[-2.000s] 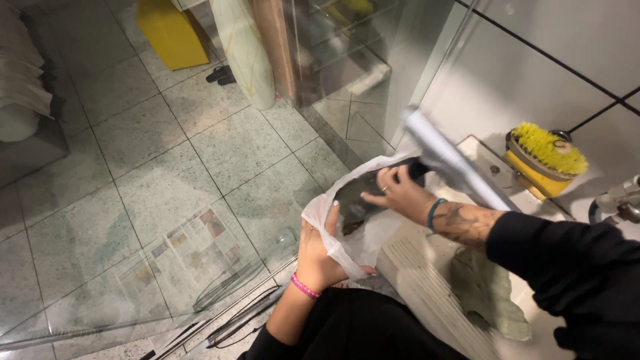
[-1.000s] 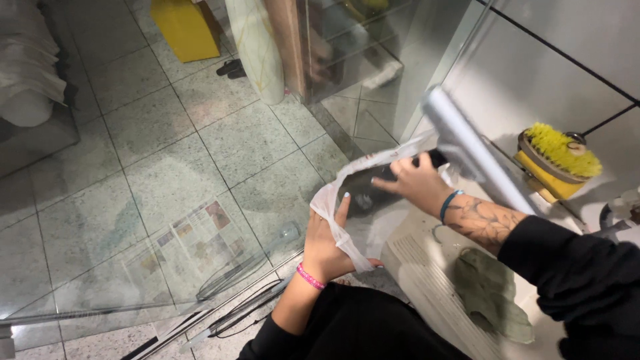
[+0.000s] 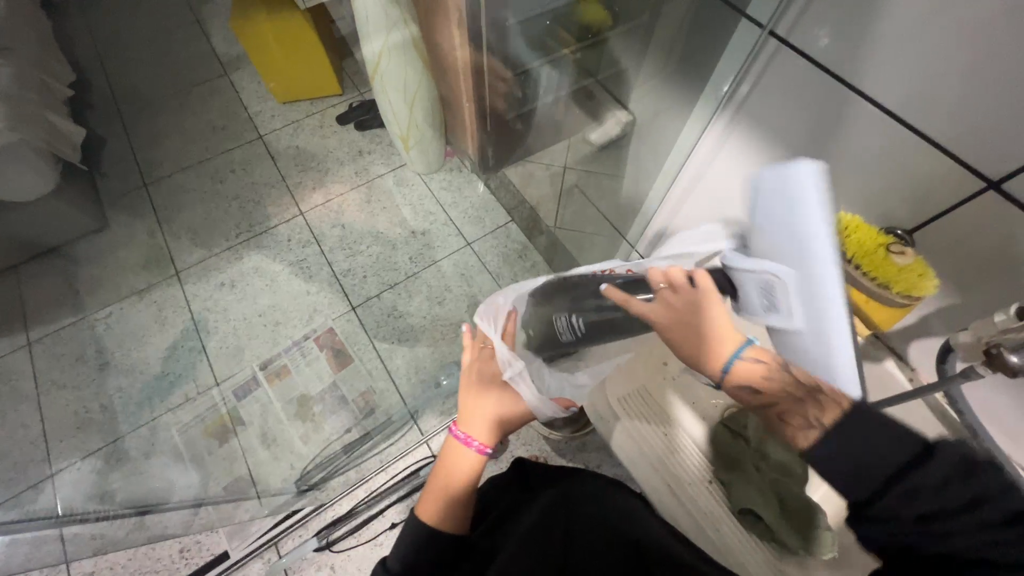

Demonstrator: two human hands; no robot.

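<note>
My right hand (image 3: 688, 320) grips the black neck of a handheld tool with a dark cylindrical body (image 3: 560, 316) and a wide, pale flat head (image 3: 804, 264), perhaps a cordless window vacuum. Its dark body lies in the mouth of a white plastic bag (image 3: 520, 368). My left hand (image 3: 500, 384) holds the bag's rim, fingers on the outer left side and thumb near the lower edge. The wide head sticks out of the bag at the right. The inside bottom of the bag is hidden.
A white ribbed washboard surface (image 3: 656, 432) carries a green cloth (image 3: 768, 480). A yellow-bristled brush (image 3: 884, 260) and a metal tap (image 3: 1000, 344) stand at the right. Glass panels border the tiled floor, where newspaper (image 3: 304, 384), cables (image 3: 368, 496) and a yellow object (image 3: 284, 52) lie.
The tool's dark body now shows in the bag's mouth, and its pale head has turned to show its broad face. My right hand stays around the neck; my left hand still holds the bag.
</note>
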